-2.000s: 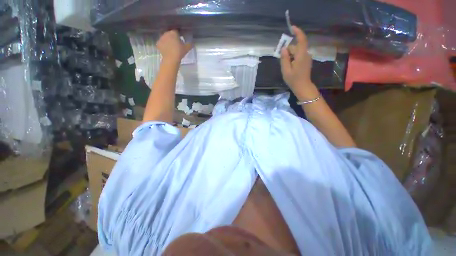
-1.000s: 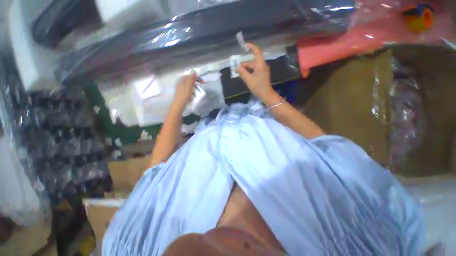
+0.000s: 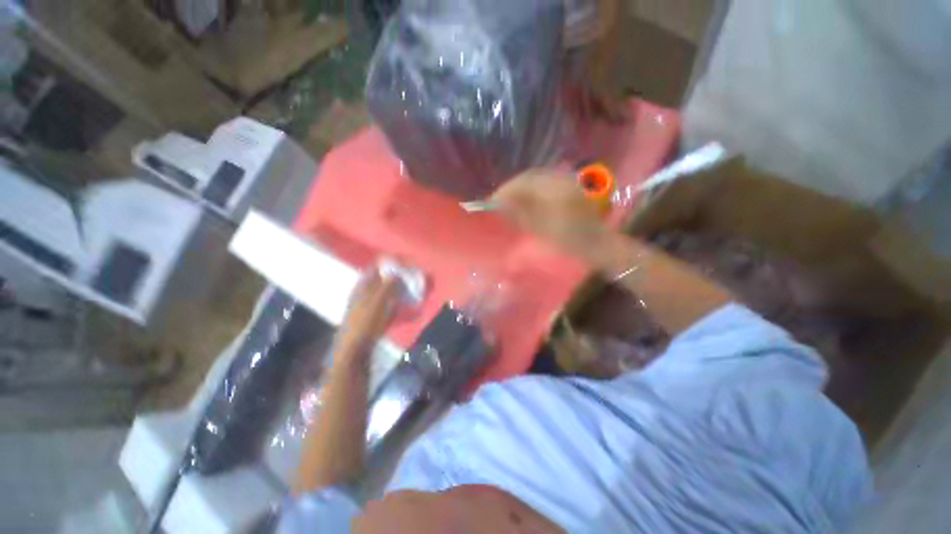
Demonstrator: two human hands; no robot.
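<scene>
The frame is blurred. My left hand (image 3: 365, 311) is over the near left part of the red sheet (image 3: 417, 240), with a small crumpled white piece (image 3: 405, 280) at its fingertips. My right hand (image 3: 547, 207) is further forward over the red sheet, its fingers closed on a thin whitish strip (image 3: 477, 205), likely a label. A large black unit in clear film (image 3: 464, 94) stands just beyond my right hand. Film-wrapped black bars (image 3: 250, 381) lie to the left of my left forearm, with a long white block (image 3: 295, 264) at their far end.
An orange tape roll (image 3: 595, 181) is beside my right wrist. An open brown carton (image 3: 751, 297) with crinkly bags is at the right. White printed product boxes (image 3: 156, 245) are at the left. A white foam block (image 3: 198, 480) is at the lower left.
The view has swung right, bringing the black unit, the carton's contents and the product boxes into view. Both hands have moved from beside the long bar to over the red sheet.
</scene>
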